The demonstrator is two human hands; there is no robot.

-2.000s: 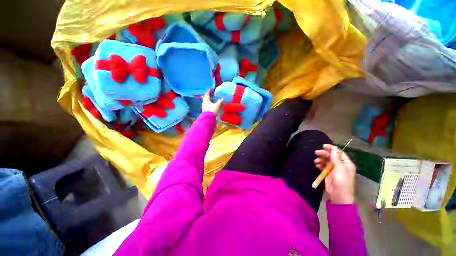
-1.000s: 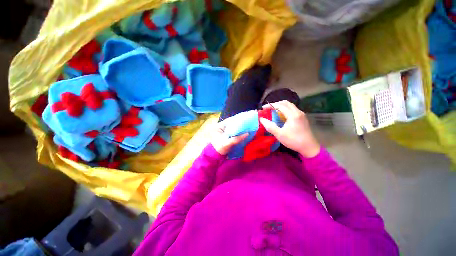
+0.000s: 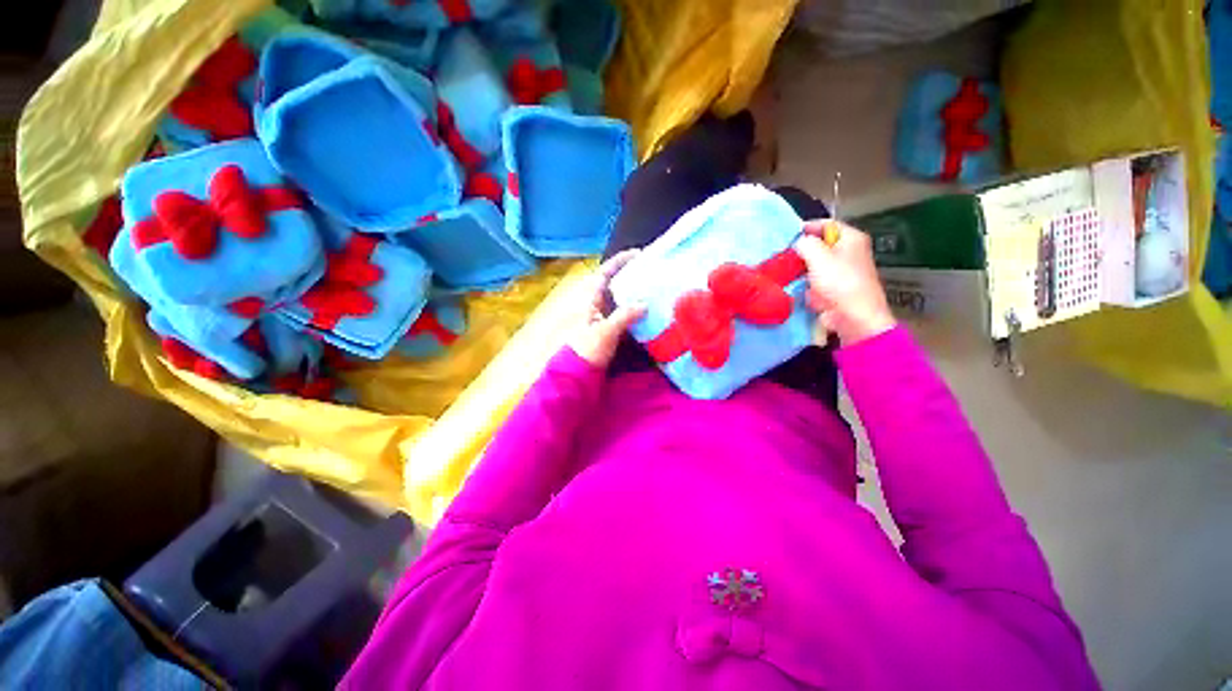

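Note:
A light-blue plush gift-box piece [image 3: 676, 270] is held over my lap with its red bow side up, tilted a little. My left hand [image 3: 607, 313] grips its left edge, thumb on top. My right hand [image 3: 849, 281] pinches its right edge by the end of the red band. A thin needle-like tool [image 3: 835, 203] points up from my right fingertips; a bit of its yellowish handle shows there. The rest of the tool and the underside of the piece are hidden.
An open yellow sack [image 3: 446, 459] of blue pieces is at left. An open white-and-green box [image 3: 950, 250] with a red-dotted card [image 3: 1077, 259] stands at right. One blue piece [image 3: 950, 127] lies beyond it. A dark stool [image 3: 250, 574] and a person's denim-clad part [image 3: 95, 645] are lower left.
The piece, folded between both hands a second ago, is now opened flat with its bow side facing up. Two seconds ago my left hand was in the yellow sack. The camera view has shifted.

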